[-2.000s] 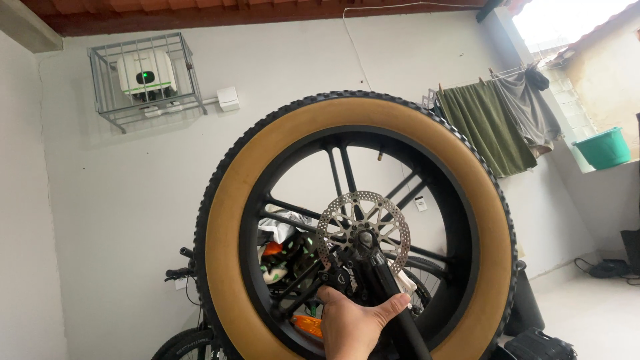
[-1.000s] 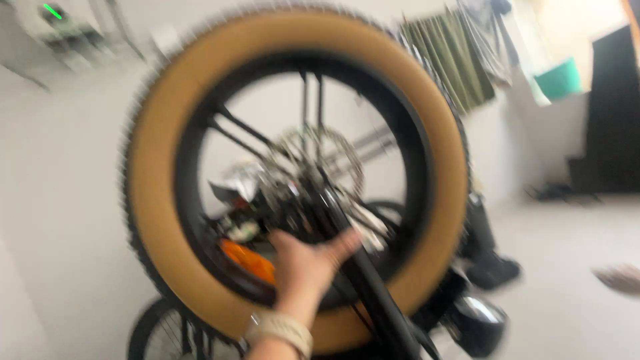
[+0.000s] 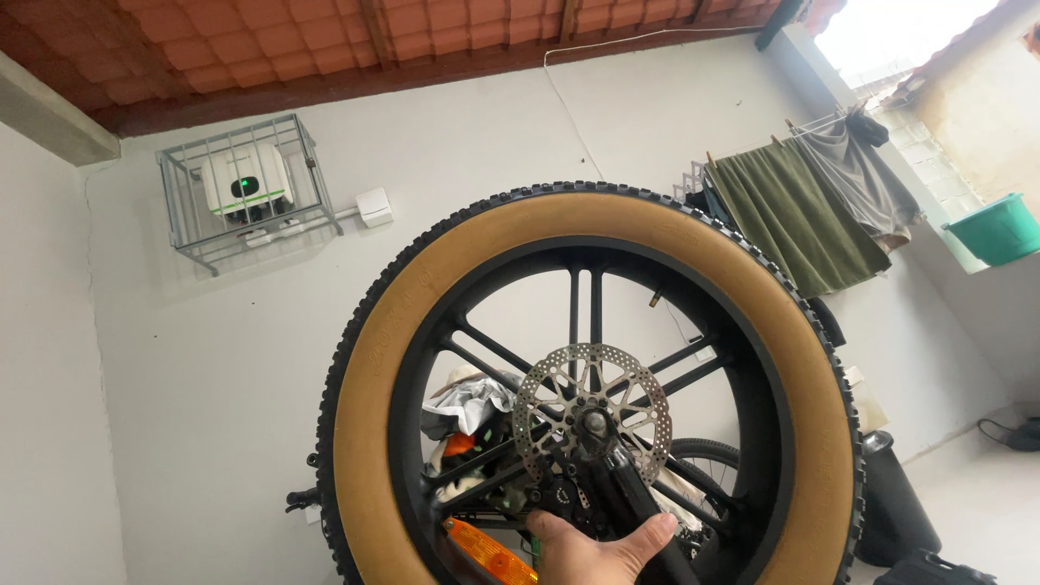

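My left hand [image 3: 589, 556] reaches up from the bottom edge and grips the black fork leg [image 3: 621, 483] just below the wheel's hub, thumb lying across it. Some of its fingers are hidden. Beside it sits a black disc brake caliper [image 3: 561, 491]. A fat bicycle tire [image 3: 382, 349] with tan sidewalls and black knobs is on a black spoked wheel rim [image 3: 768, 390], raised high before me. A perforated steel brake rotor [image 3: 650, 390] surrounds the hub. An orange reflector [image 3: 487, 552] shows through the lower spokes. My right hand is out of view.
Behind the wheel are another bicycle's wheel [image 3: 707, 447] and a heap of cloth [image 3: 471, 402]. A caged white wall unit [image 3: 244, 179] hangs at left. A green towel [image 3: 796, 211] and a teal basin [image 3: 995, 231] are at right, above a black cylinder [image 3: 898, 504].
The view has swung down and back up. My left hand stays at the fork leg throughout. The pale shape at the right edge one second ago is out of view.
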